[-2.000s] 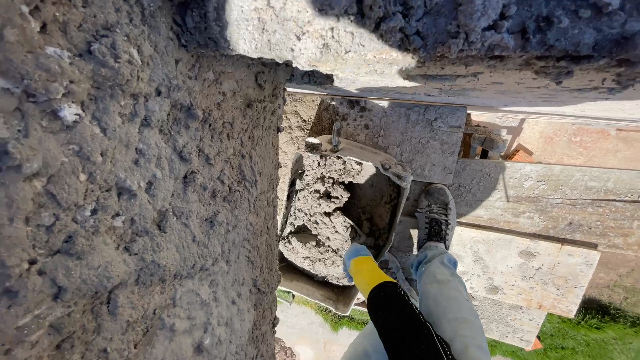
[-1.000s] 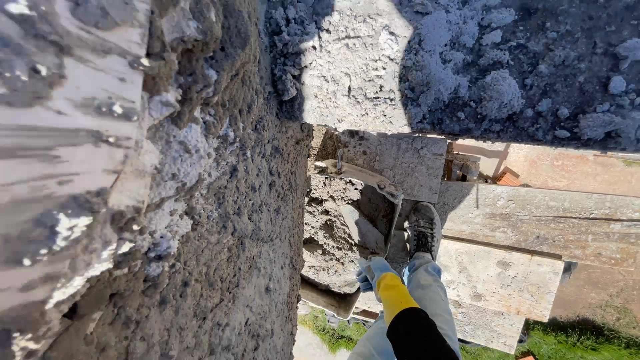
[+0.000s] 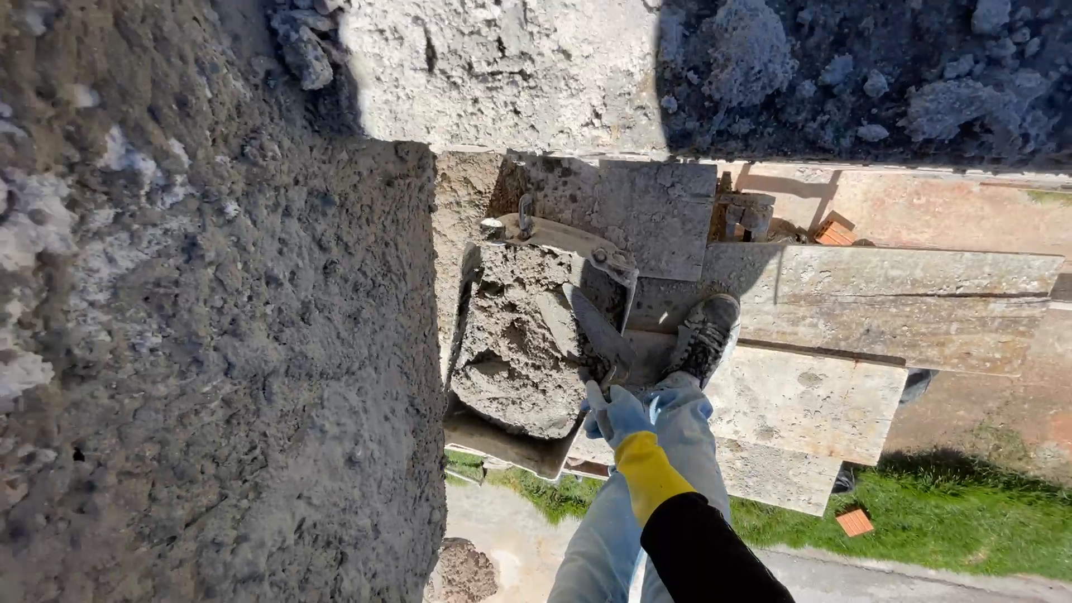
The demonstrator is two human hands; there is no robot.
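My right hand [image 3: 618, 414], in a light blue glove with a yellow cuff, is closed around the handle of a pointed masonry trowel [image 3: 599, 327]. The mortar-smeared blade lies over the right side of a mortar tub [image 3: 544, 465], and its tip points up and left in the view. Grey wet mortar [image 3: 519, 352] fills much of this tub; a hollow shows at its upper right. Most of the trowel's handle is hidden by the glove. My left hand is out of view.
A rough mortar-covered wall [image 3: 251, 360] fills the left side, and a rubble-strewn ledge [image 3: 502, 75] crosses the top. My shoe [image 3: 708, 335] stands on scaffold planks [image 3: 879, 293] beside the tub. Grass [image 3: 963, 511] and a brick piece [image 3: 855, 522] lie below their edge.
The trowel blade shows more fully now, over the tub's right side, angled up and left. A pale streaked surface at the left edge one second ago has left the view. The view has shifted.
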